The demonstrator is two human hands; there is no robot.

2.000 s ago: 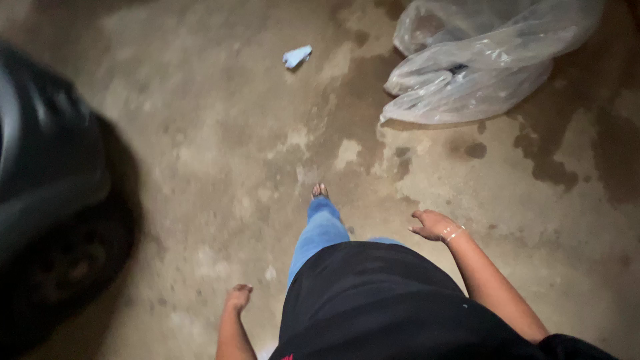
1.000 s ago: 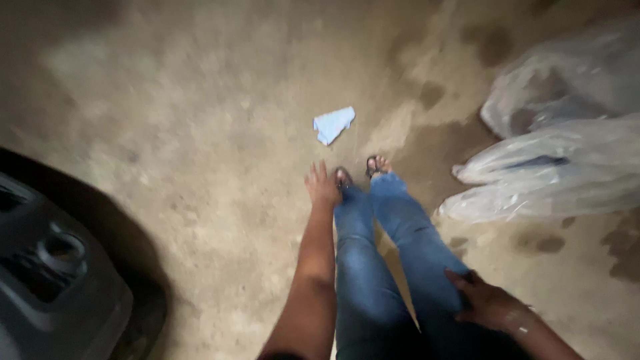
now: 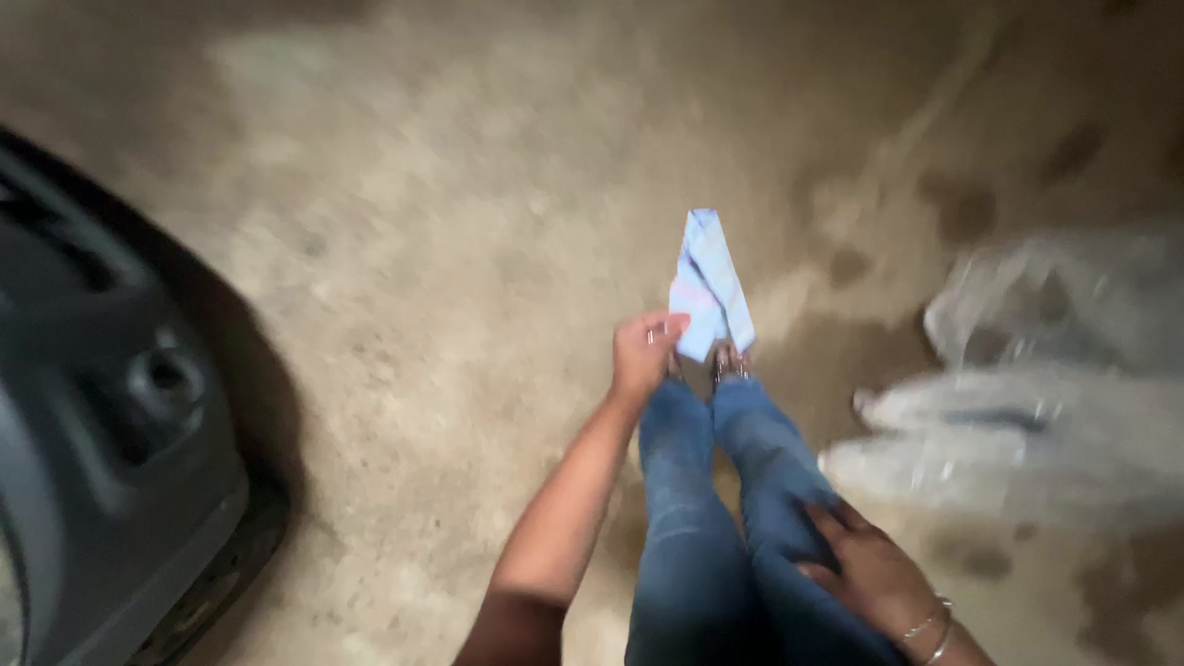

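Pinched in my left hand [image 3: 646,356] is the lower left edge of a folded light-blue sheet [image 3: 710,287], which looks like paper or thin cloth; blur hides which. The sheet hangs over the toes of my feet. A ring shows on a finger of that hand. My right hand [image 3: 865,564] rests on the right thigh of my blue jeans [image 3: 768,453], fingers spread, holding nothing, with a bracelet at the wrist.
A dark grey car bumper [image 3: 83,388] with a round lamp stands at the left, a tyre [image 3: 222,564] beneath it. Translucent plastic bags [image 3: 1045,453] lie at the right. The concrete floor [image 3: 444,259] has damp dark stains.
My left hand has taken hold of the light-blue sheet, which lay on the floor one second ago. My right hand, beside my body two seconds ago, is on my thigh.
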